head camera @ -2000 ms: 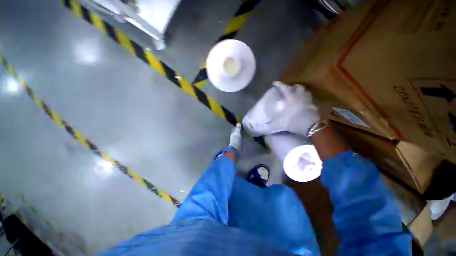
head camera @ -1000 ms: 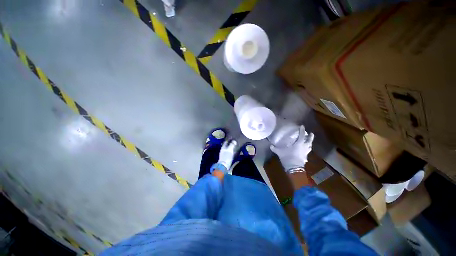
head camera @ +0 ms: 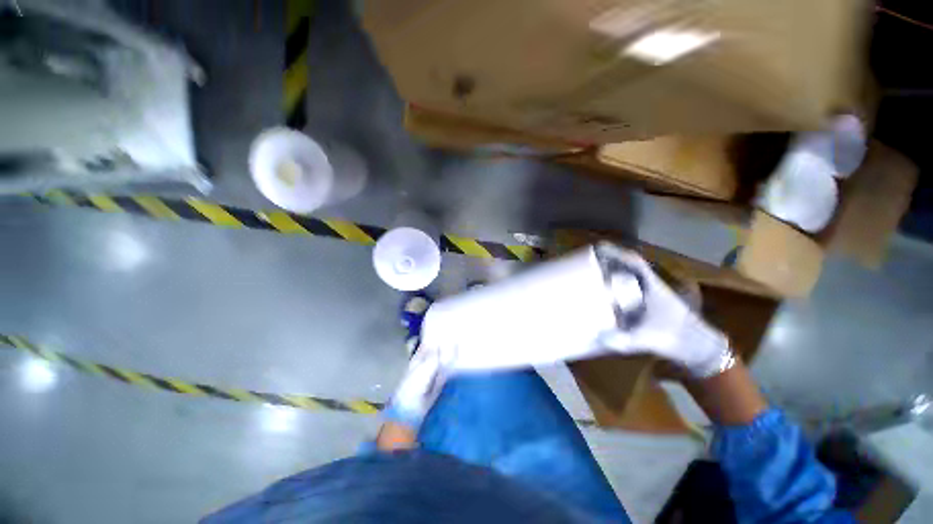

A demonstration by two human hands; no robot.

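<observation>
A white adhesive cartridge [head camera: 522, 312] lies level between my two hands in front of my body. My left hand [head camera: 419, 381], in a white glove, holds its left end. My right hand [head camera: 660, 317], in a white glove, grips its right end, where a round dark-and-white end shows. Both hands are somewhat blurred. One white cartridge [head camera: 406, 259] stands upright on the floor just beyond the held one, and another [head camera: 291, 170] stands farther left.
A large brown carton [head camera: 624, 72] is at the top. An open carton [head camera: 731, 317] is at the right, by my right hand. White cylinders [head camera: 803, 191] show at upper right. Yellow-black tape [head camera: 215, 213] crosses the grey floor. A white machine [head camera: 113, 113] is at upper left.
A cartridge is now held up level in both hands; one second ago my left hand was empty and my right hand was low by the cartons. The view has turned, so the large carton is now at the top.
</observation>
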